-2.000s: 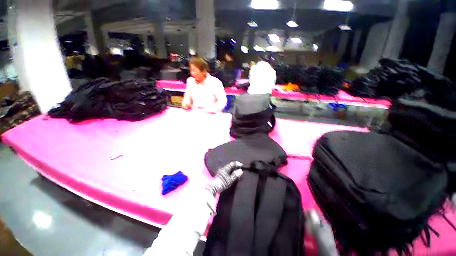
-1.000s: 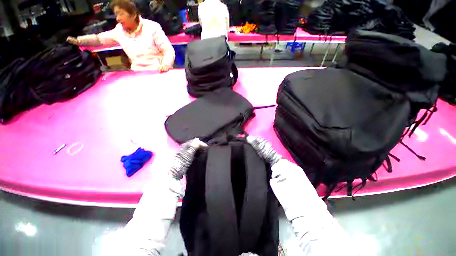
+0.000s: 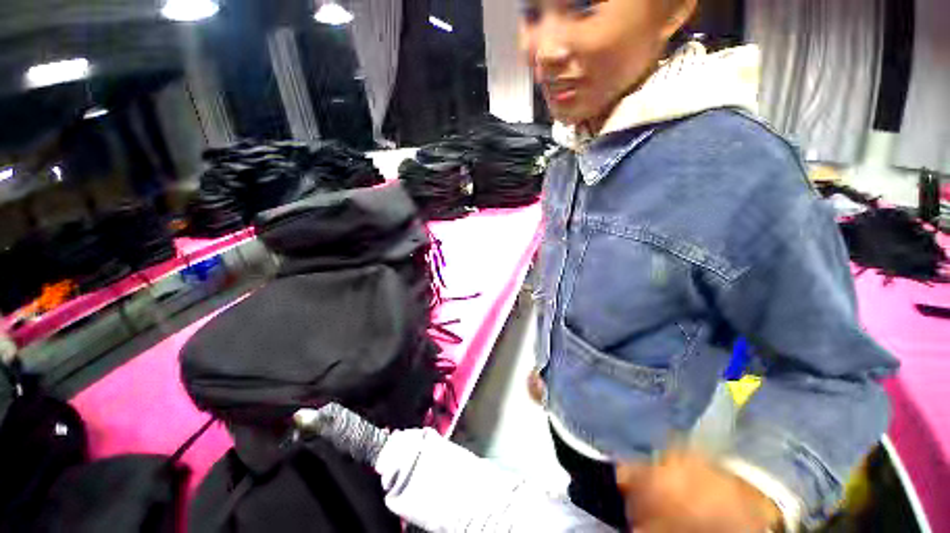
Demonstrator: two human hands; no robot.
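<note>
A black backpack [image 3: 281, 500] is at the bottom left, cut off by the lower edge, with dark bands on the side that shows. My right hand [image 3: 342, 431], in a grey striped glove with a white sleeve, reaches in from the right. Its fingers are closed at the backpack's upper part, just below the stack; the exact grip is blurred. My left hand is out of the picture. A large stack of black backpacks [image 3: 302, 338] stands on the pink table [image 3: 125, 401] directly behind.
A person in a blue denim jacket [image 3: 667, 281] stands close at the right, with a blurred hand [image 3: 698, 495] low in front. More black bags [image 3: 281, 177] lie behind. Dark bags [image 3: 115, 495] are at the lower left. Another pink table [image 3: 922, 354] is at the right edge.
The view has swung right, bringing the person in denim into sight. The backpack and stack now appear farther left. My left hand has left the picture.
</note>
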